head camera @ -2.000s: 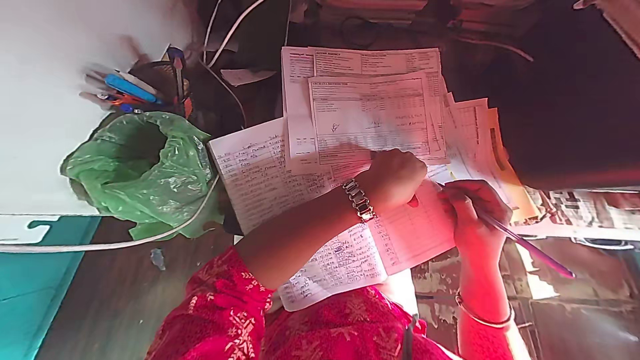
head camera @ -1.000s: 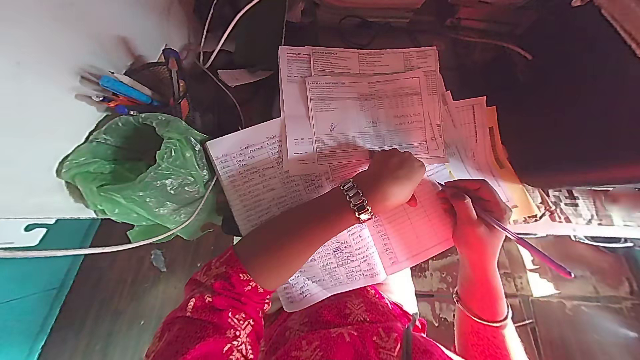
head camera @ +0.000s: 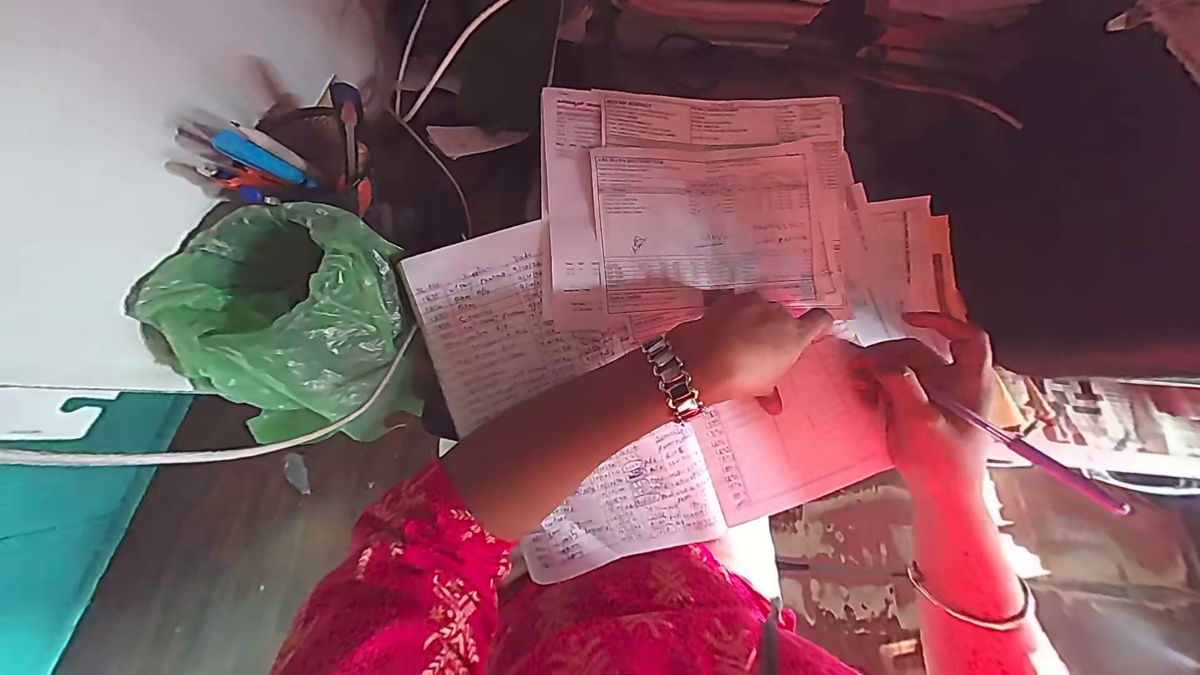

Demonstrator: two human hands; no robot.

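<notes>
An open notebook (head camera: 487, 328) with handwritten, ruled pages lies in front of me, lit red on its right part. Across it reaches my left hand (head camera: 750, 347), a metal watch on the wrist, resting at the lower edge of printed paper slips (head camera: 703, 206). What its fingers hold, if anything, cannot be told. My right hand (head camera: 928, 384) is at the notebook's right edge, with a purple pen (head camera: 1041, 459) between its fingers. The pen slants down to the right, and its writing tip is hidden.
A bin lined with a green plastic bag (head camera: 366, 328) stands at the left, below a holder of pens and a blue tool (head camera: 258, 157). A white cable (head camera: 234, 457) crosses in front of the bin. More papers (head camera: 895, 244) lie under the slips at the right.
My right hand has shifted slightly at the notebook's edge and its fingers have spread somewhat, with the pen still held. My left hand has turned slightly, its thumb or finger now pointing right.
</notes>
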